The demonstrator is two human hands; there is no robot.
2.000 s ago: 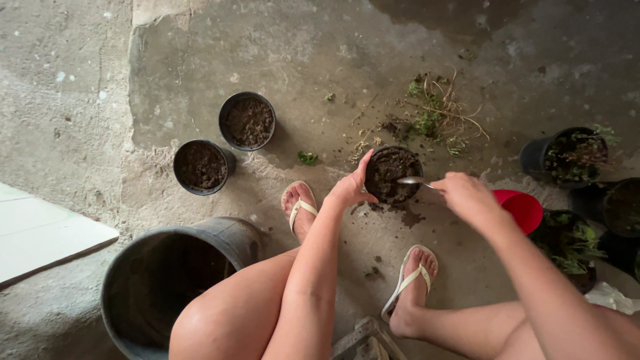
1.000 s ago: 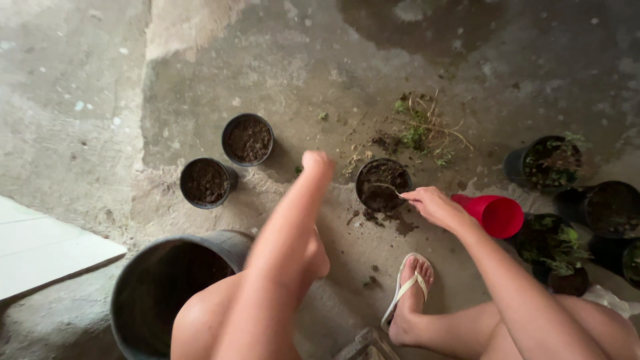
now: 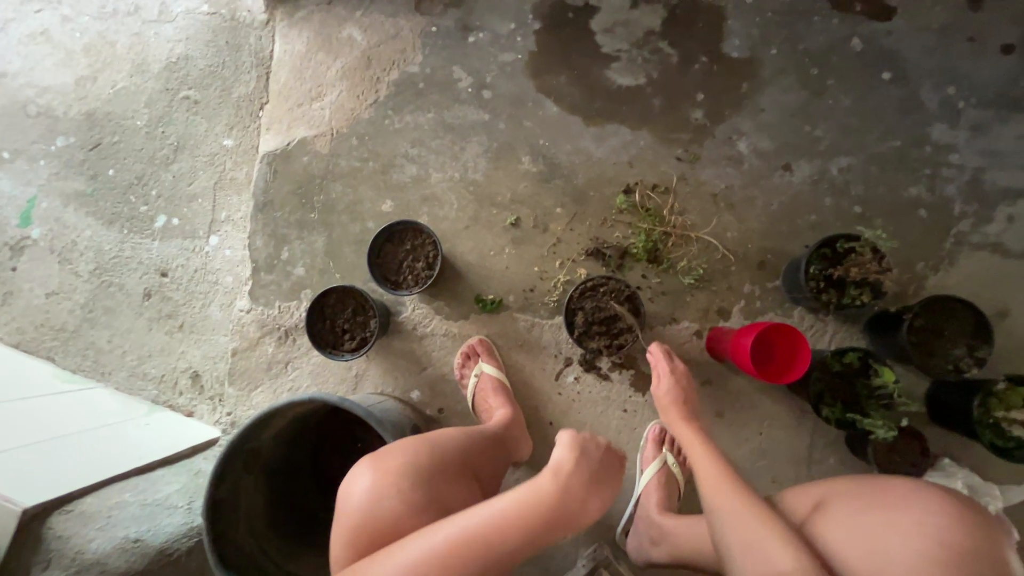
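Observation:
A small black plastic pot of dark soil [image 3: 596,318] stands on the concrete floor in front of me, with soil spilled at its near rim. The bowl of a metal spoon [image 3: 628,314] rests in that soil; my right hand [image 3: 674,384] has its fingertips at the handle's end. Nearer my body, my left hand [image 3: 588,472] hangs above the floor between my legs, fingers curled; whether something small is inside them is hidden. Two more black pots of soil [image 3: 405,258] [image 3: 344,322] stand to the left. Uprooted stems and leaves [image 3: 660,232] lie just beyond the middle pot.
A red plastic pot [image 3: 776,353] lies right of my right hand. Several dark pots with plants [image 3: 848,272] stand at the right. A large black bucket [image 3: 232,496] is beside my left leg, and a white board [image 3: 96,432] lies at the far left. My sandalled feet flank the near floor.
My left hand was on the middle pot's rim two seconds ago; it has let go and is now back near my legs. My right hand has stayed at the spoon. The view has shifted.

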